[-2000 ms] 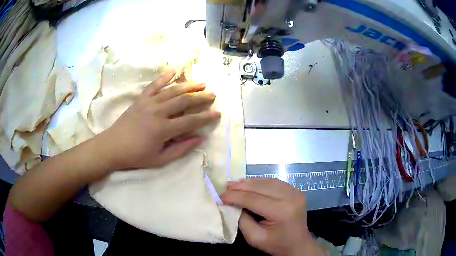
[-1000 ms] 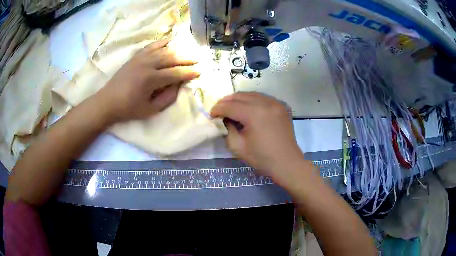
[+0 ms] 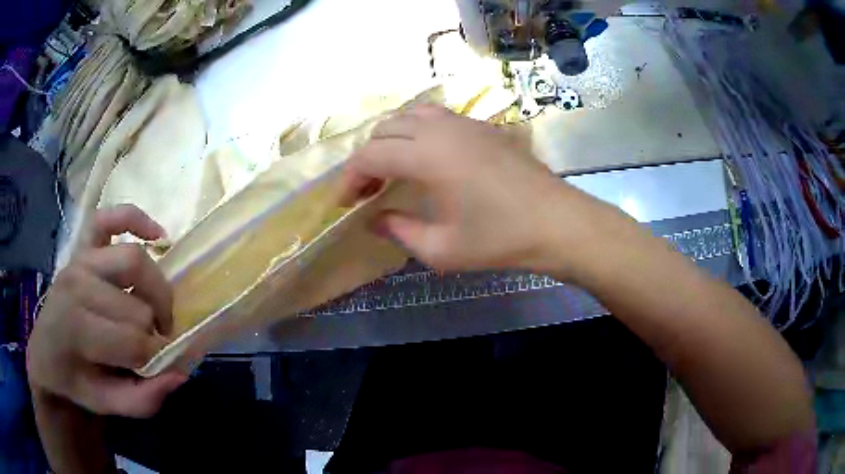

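Observation:
A cream garment piece [image 3: 324, 255] is stretched between my hands over the table's front edge, its opening spread so the inside shows. A pale lilac elastic strip [image 3: 250, 225] runs along the inside of the opening. My left hand [image 3: 111, 310] grips the near left end of the cloth, fingers curled over its edge. My right hand [image 3: 445, 185] grips the other end near the machine, fingers partly inside the opening. The presser foot area [image 3: 542, 91] is beyond my right hand, blurred and brightly lit; the upper machine is cut off by the frame.
Cream cut pieces [image 3: 153, 148] lie at the left. A printed ruler [image 3: 482, 289] runs along the front edge. Hanging lilac strips [image 3: 778, 194] are at the right, with green and blue sticks beside them and red scissor handles [image 3: 815, 208] behind.
My left hand has moved left and toward me, lifting and stretching the cloth off the table. My right hand has moved further up the cloth. The view has shifted leftward.

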